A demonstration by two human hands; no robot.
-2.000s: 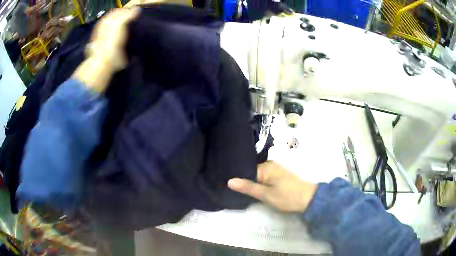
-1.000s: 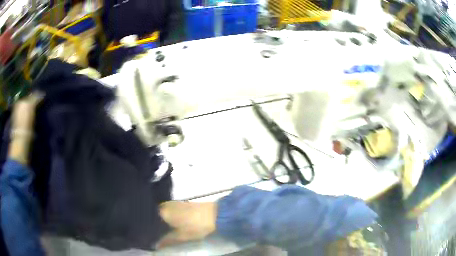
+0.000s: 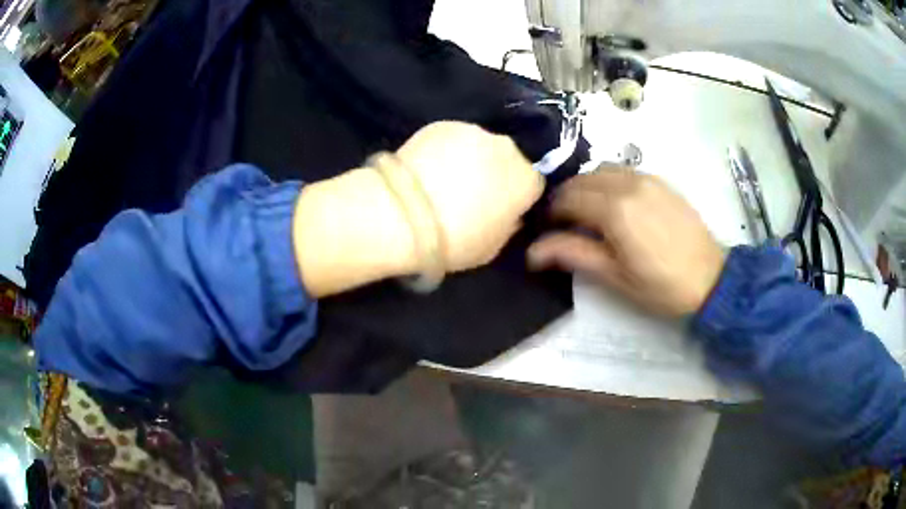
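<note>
The dark garment (image 3: pixel 328 129) covers the left side of the table and hangs over the front edge. A narrow white tape (image 3: pixel 558 155) curves along its edge just in front of the presser foot (image 3: pixel 569 111). My left hand (image 3: pixel 467 194), with a band on the wrist, lies on the garment with its fingertips closed on the cloth edge by the tape. My right hand (image 3: pixel 636 234) is just right of it, slightly blurred, thumb and fingers at the garment's edge. Its fingertips are partly against dark cloth, so its hold is unclear.
The white sewing machine (image 3: pixel 735 35) stands across the top right. Black-handled shears (image 3: pixel 807 189) and slim silvery snips (image 3: pixel 751 189) lie right of the needle. A small metal fitting (image 3: pixel 631 154) is on the bed. The table's front edge (image 3: pixel 596 390) curves below my hands.
My left hand has moved from the garment's far left to the edge near the needle. My right hand has come up beside it. The garment lies flatter, and the view has shifted.
</note>
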